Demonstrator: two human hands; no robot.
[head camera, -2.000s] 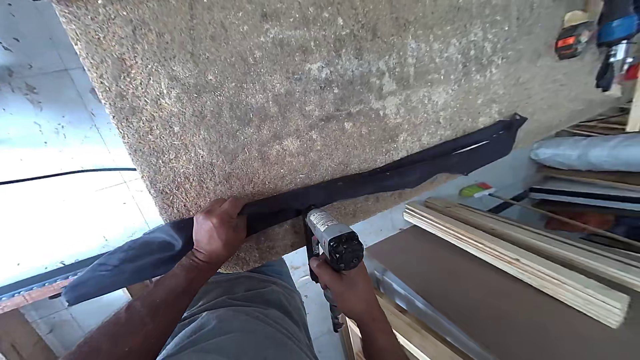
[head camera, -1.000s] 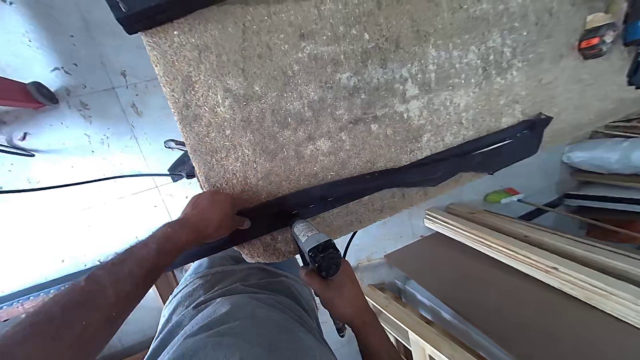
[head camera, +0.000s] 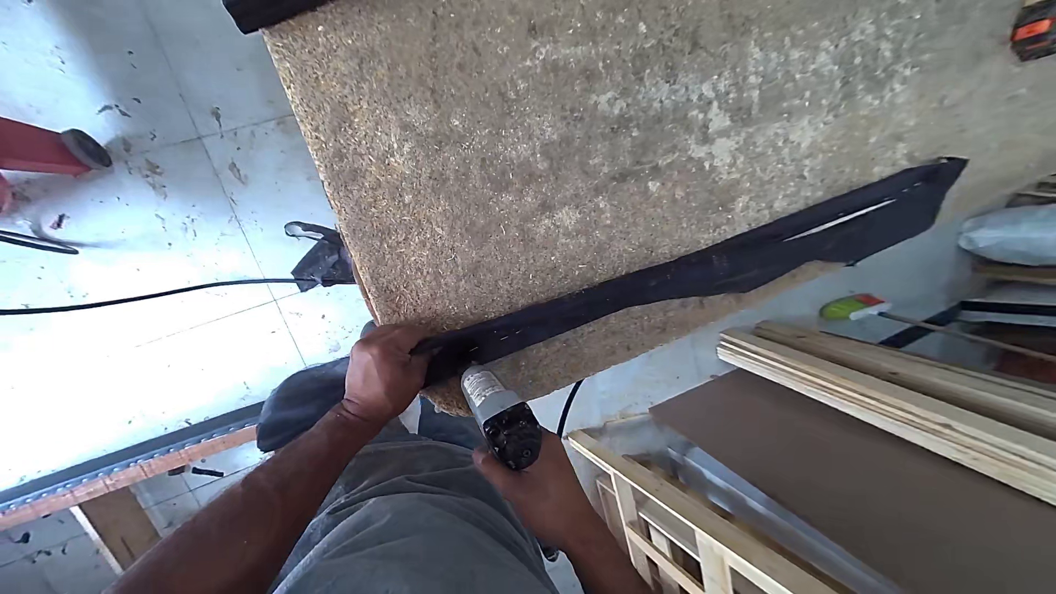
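Observation:
A long strip of black fabric (head camera: 627, 293) lies along the near edge of a particle board (head camera: 528, 165). My left hand (head camera: 384, 371) grips the strip near its left end, at the board's near left corner. My right hand (head camera: 536, 487) holds a pneumatic stapler (head camera: 499, 412) by its handle, mostly hidden under the tool's head. The stapler's nose rests on or just over the fabric, a little to the right of my left hand. Small staple-like marks show in the strip, and a pale slit shows near its right end.
Stacked wood boards (head camera: 874, 404), a brown panel (head camera: 792, 462) and a wooden frame (head camera: 660, 511) stand at the right. A green and white brush (head camera: 854, 308) lies beyond them. A black cable (head camera: 165, 291) crosses the tiled floor at left, near a red stand leg (head camera: 41, 153).
My left hand has slid along the strip toward the board's left corner, and the stapler has also moved left along the strip. The view has shifted left.

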